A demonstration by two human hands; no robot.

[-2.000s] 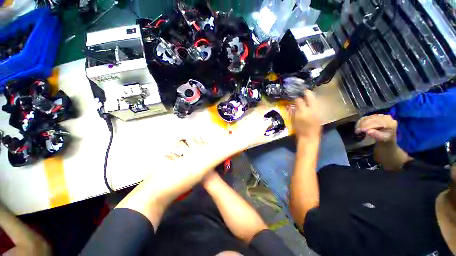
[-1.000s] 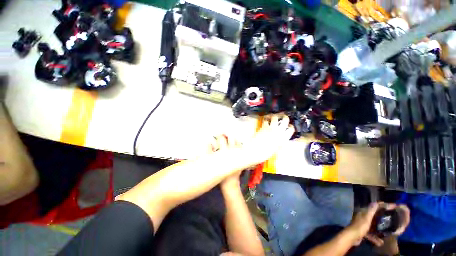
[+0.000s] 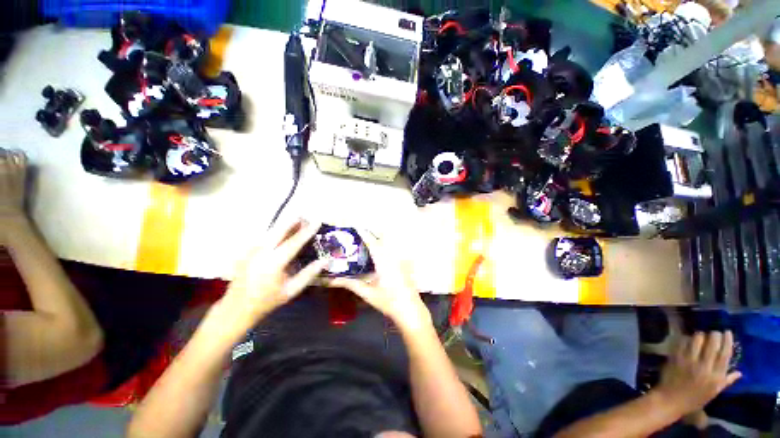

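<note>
A round black housing (image 3: 342, 250) with silver-white and purplish internals showing sits between my hands over the front edge of the white bench. My left hand (image 3: 267, 272) holds it from the left, thumb and fingers at its near and left sides. My right hand (image 3: 387, 282) touches its right and near side, fingers slightly spread. The underside of the housing is hidden.
A white screw feeder (image 3: 355, 94) stands behind my hands, a black electric screwdriver (image 3: 295, 94) on its left. Piled units (image 3: 513, 107) lie right, others (image 3: 184, 154) left. A red-handled tool (image 3: 463, 304) overhangs the edge. Neighbours' arms (image 3: 38, 274) flank me.
My left arm was stretched across to the right by the piled units. It has drawn back, and both hands now hold a housing in front of me. The right neighbour's hand moved.
</note>
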